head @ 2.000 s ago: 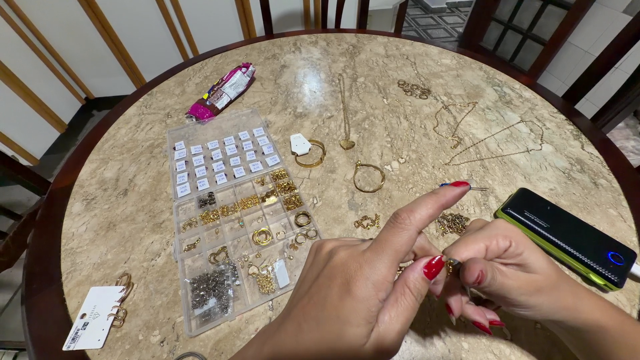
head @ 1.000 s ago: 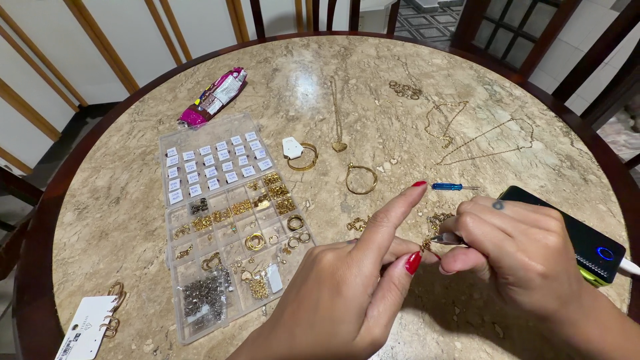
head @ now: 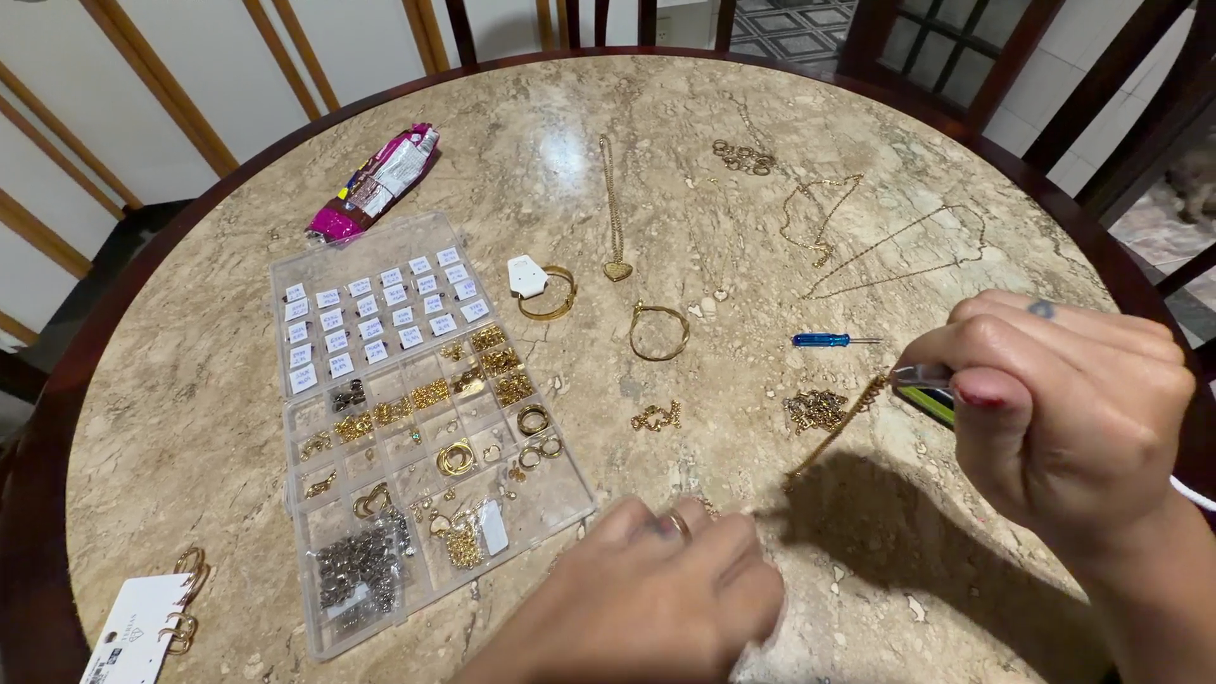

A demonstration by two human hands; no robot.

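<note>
My right hand (head: 1064, 408) is closed around a small metal tool, perhaps pliers or tweezers (head: 920, 377), whose tip grips a gold-coloured chain (head: 838, 432) hanging down to the left. Low in the middle, my left hand (head: 655, 589) is on the tabletop with its fingers bent; whether anything is under the fingertips is hidden. A few small gold-coloured links (head: 705, 505) lie just beyond it. Between the hands and farther back are a pile of dark and gold-coloured chain (head: 815, 409), a small gold-coloured chain heap (head: 656, 415) and a blue screwdriver (head: 821, 340).
A clear compartment box (head: 579, 494) of jewellery parts stands left, its lid holding labelled tags. Beyond are a bangle (head: 657, 332), a bracelet with a tag (head: 560, 294), a heart-pendant necklace (head: 617, 272), thin chains (head: 893, 256), rings (head: 744, 158) and a pink wrapper (head: 375, 185). A white card (head: 133, 627) holds earrings.
My hands have moved apart. The left hand has come down toward the near middle of the table, while the right hand holds the chain out with the tool. The blue screwdriver is now fully in sight.
</note>
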